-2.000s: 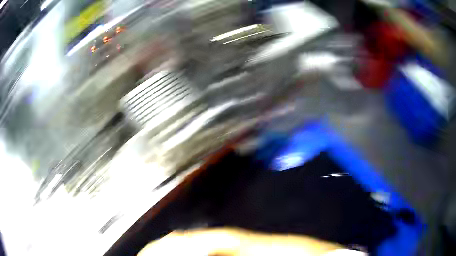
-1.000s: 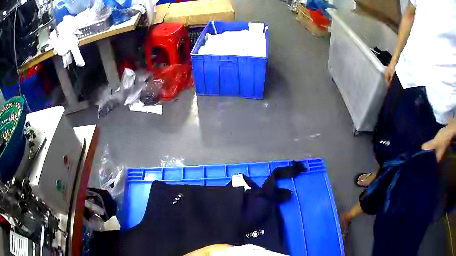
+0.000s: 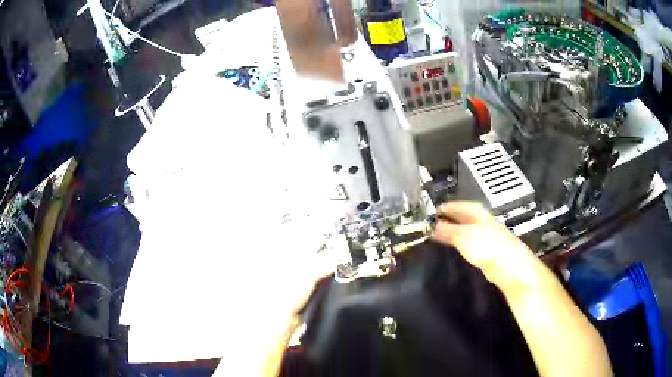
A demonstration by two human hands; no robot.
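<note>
The black garment (image 3: 413, 309) lies below the sewing head (image 3: 354, 147), its upper edge at the metal button clamp (image 3: 365, 265). A small shiny mark (image 3: 388, 326) shows on the cloth. My left hand (image 3: 313, 291) is at the cloth's left edge; its fingers are blurred and washed out against the bright table, so its grip is unclear. My right hand (image 3: 464, 227) is just right of the clamp, fingers bent together at the small metal parts and above the cloth. Whether it pinches anything is hidden.
A control panel (image 3: 427, 85) with red digits and a vented cover (image 3: 495, 175) stand right of the head. A green bowl feeder (image 3: 619, 62) is at far right. The overexposed white table (image 3: 199, 280) spreads left. A blue bin (image 3: 637, 294) is at lower right.
The view has swung from the floor and the blue bin with the black garments back to the sewing machine. Both hands and the black cloth are now at the clamp.
</note>
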